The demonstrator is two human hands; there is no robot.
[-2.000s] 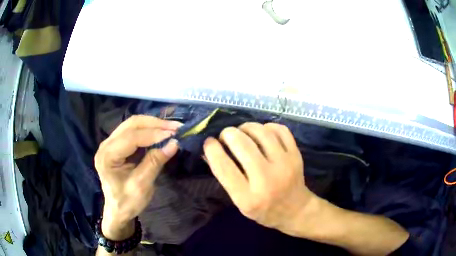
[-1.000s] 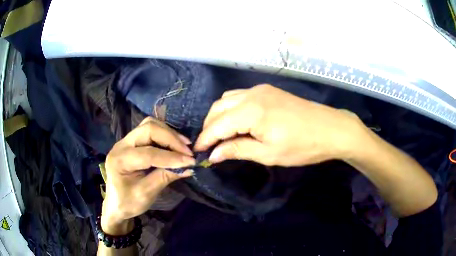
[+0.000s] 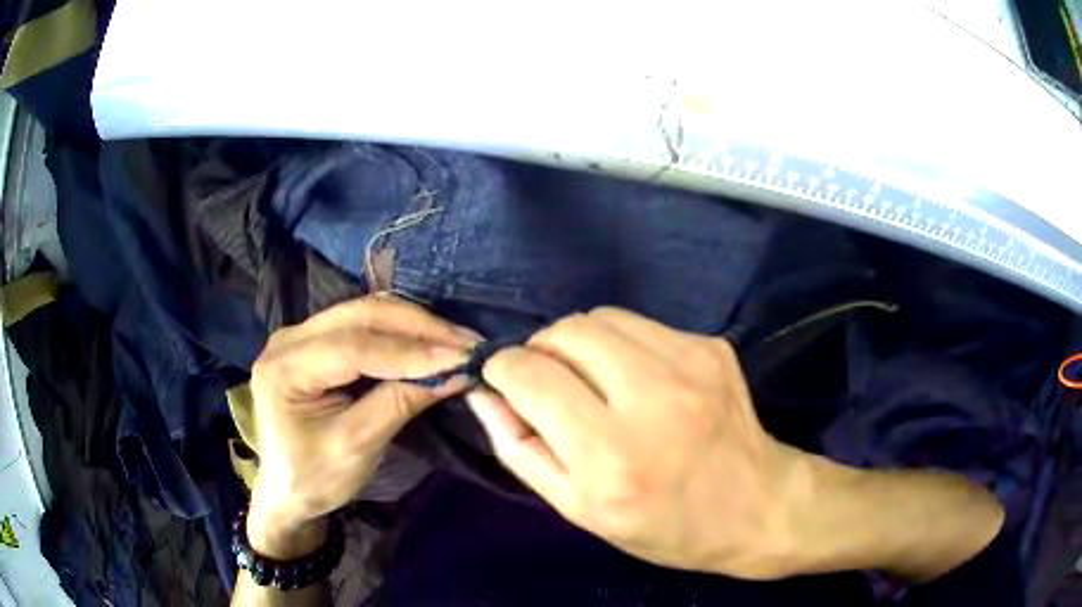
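Note:
A dark blue denim-like garment (image 3: 570,237) lies bunched below the table edge, with pale loose threads (image 3: 403,223) on its seam. My left hand (image 3: 356,397) pinches a dark edge of the garment between thumb and fingers. My right hand (image 3: 641,439) holds the same edge right beside it, its fingertips almost touching the left ones. The pinched spot is mostly hidden by the fingers. Brown striped cloth (image 3: 237,237) shows left of the denim. A thin yellowish line (image 3: 831,313) shows on dark cloth at the right.
The white machine table (image 3: 392,71) crosses the top, with a ruler tape (image 3: 878,202) along its near edge and a thread (image 3: 674,125) on it. Dark garments with tan bands (image 3: 50,42) hang at the left. An orange-red loop (image 3: 1071,371) shows at the right rim.
The tan-yellow piece between the fingertips no longer shows. My right hand has moved lower and turned, uncovering more blue denim and the yellowish line. The view has shifted since the earliest frame.

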